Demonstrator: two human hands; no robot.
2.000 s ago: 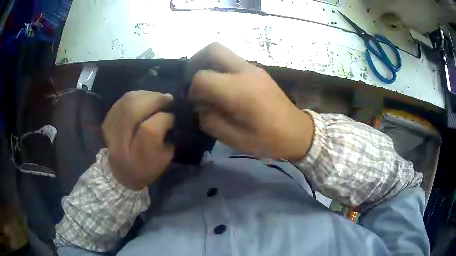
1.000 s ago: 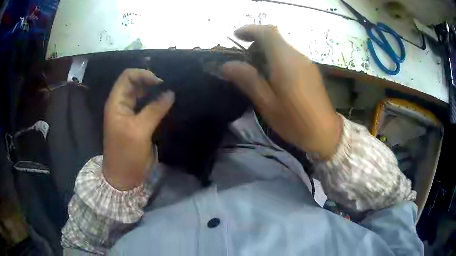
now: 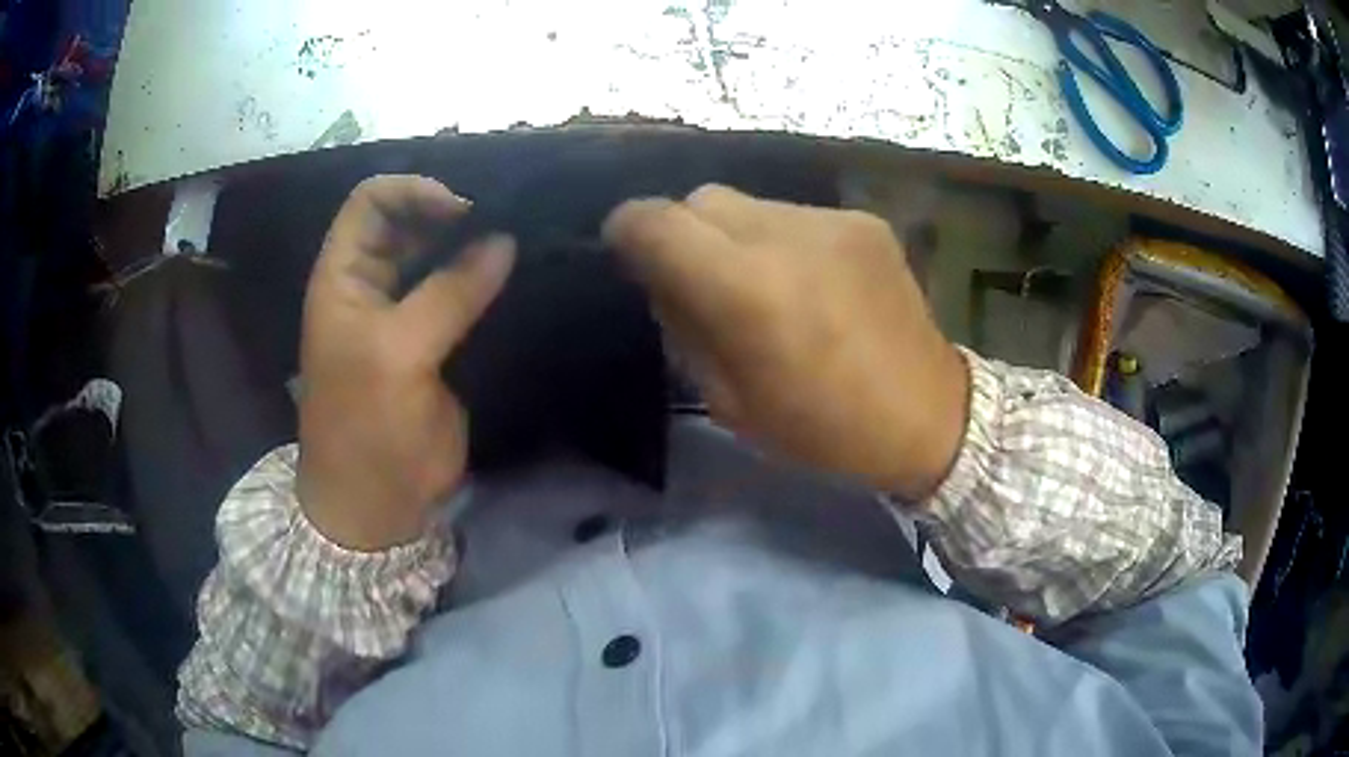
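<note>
A dark fabric piece hangs between my hands, in front of the light blue garment and just below the table's front edge. My left hand pinches its left side between thumb and fingers. My right hand has its fingertips closed at the fabric's upper right edge and is slightly blurred. No tool shows in the right hand; its palm side is hidden. The fabric's upper part blends into the dark area behind it, so its outline there is unclear.
The worn white table spans the top. Blue-handled scissors lie on it at the right. A drawer or tray with a yellow-orange rim is below at the right. Thin white cord or tape scraps are at the far left.
My right hand has come down from the table edge, and its fingers have closed at the fabric. The thin pointed tool seen there earlier no longer shows. The table and scissors sit higher in view.
</note>
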